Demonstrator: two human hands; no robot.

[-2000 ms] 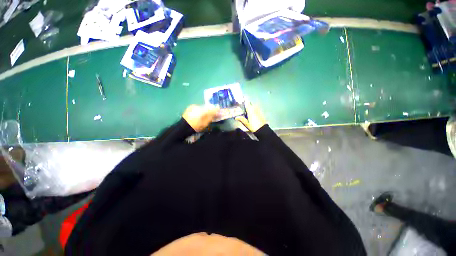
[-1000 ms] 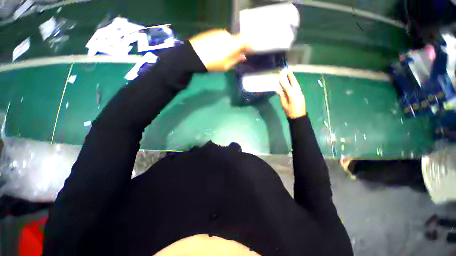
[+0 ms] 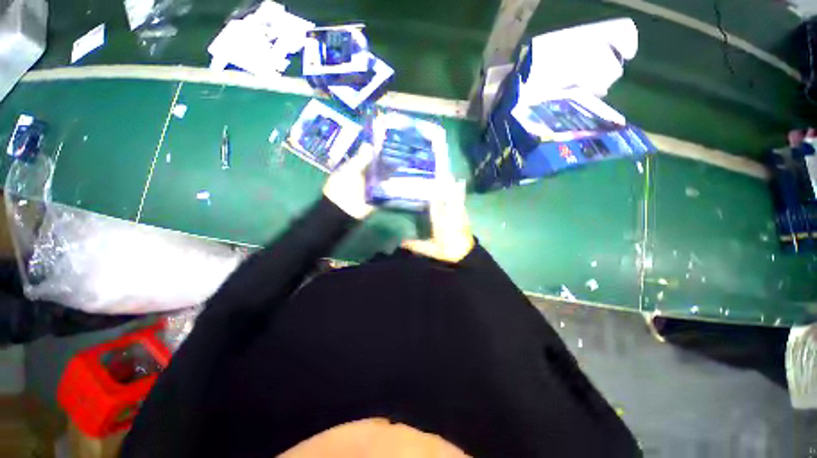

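Note:
My left hand and my right hand hold a blue and white unit carton between them, above the green bench, picture side up. The left hand is at its left edge, the right hand at its lower right corner. Another unit carton lies on the bench just left of it. A display box stands to the right with its white lid flap open, and a unit carton shows at its top. Fingers are blurred.
More unit cartons and a pile of white papers lie by the pale rail. A thin dark tool lies on the green bench. A clear plastic bag hangs at the bench edge. A red stool stands lower left.
My hands have come back from the display box to the front of me and now hold a unit carton. The display box now stands angled, its lid flap leaning back to the right.

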